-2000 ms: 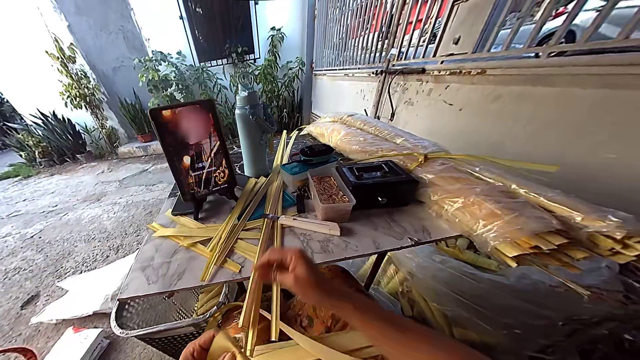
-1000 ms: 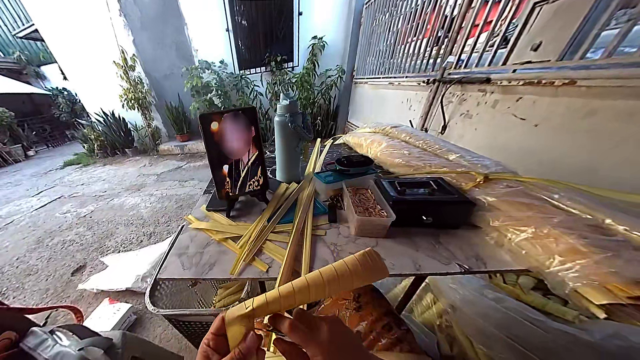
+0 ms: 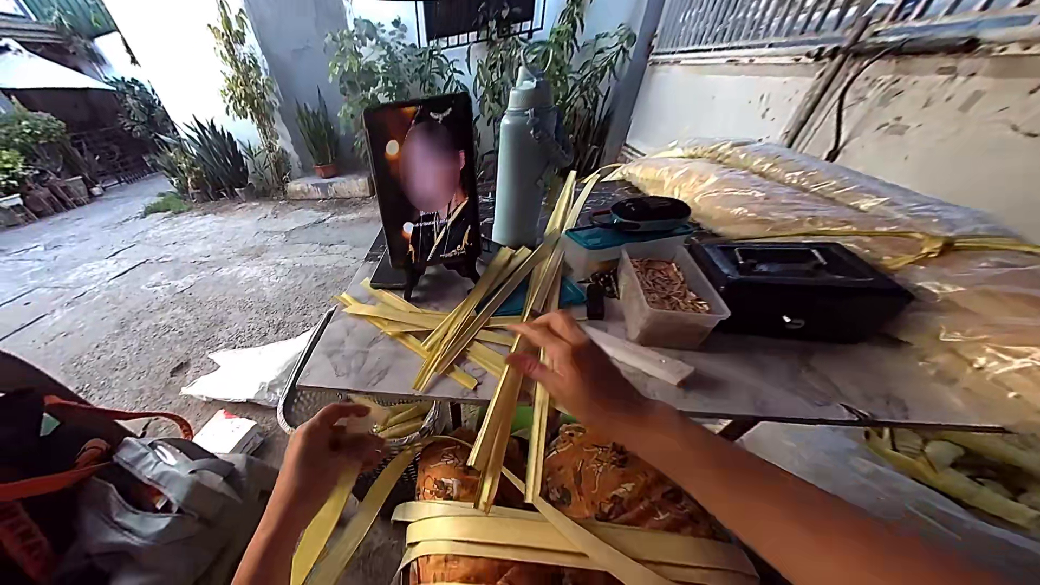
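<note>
My right hand (image 3: 573,366) is at the table's front edge, thumb and fingers apart over long yellow palm leaf strips (image 3: 512,382) that overhang the edge. More strips (image 3: 463,325) lie crossed on the marbled tabletop. My left hand (image 3: 333,447), lower and to the left, has its fingers bent around a palm leaf strip (image 3: 325,528) that hangs below it; the grip is partly blurred. Wide pale strips (image 3: 520,536) lie side by side across my lap, over orange patterned cloth (image 3: 617,479). One narrow strip slants across them.
On the table (image 3: 780,390) stand a framed picture (image 3: 426,187), a bottle (image 3: 520,162), a plastic tub of small brown pieces (image 3: 670,301) and a black metal box (image 3: 800,288). Plastic-wrapped bundles (image 3: 812,195) lie right; a grey bag (image 3: 162,504) is at left.
A second ago both hands held a rolled, strip-wrapped piece in front of the table; now they are apart, the right one out at the loose strips. The roll is no longer seen in them.
</note>
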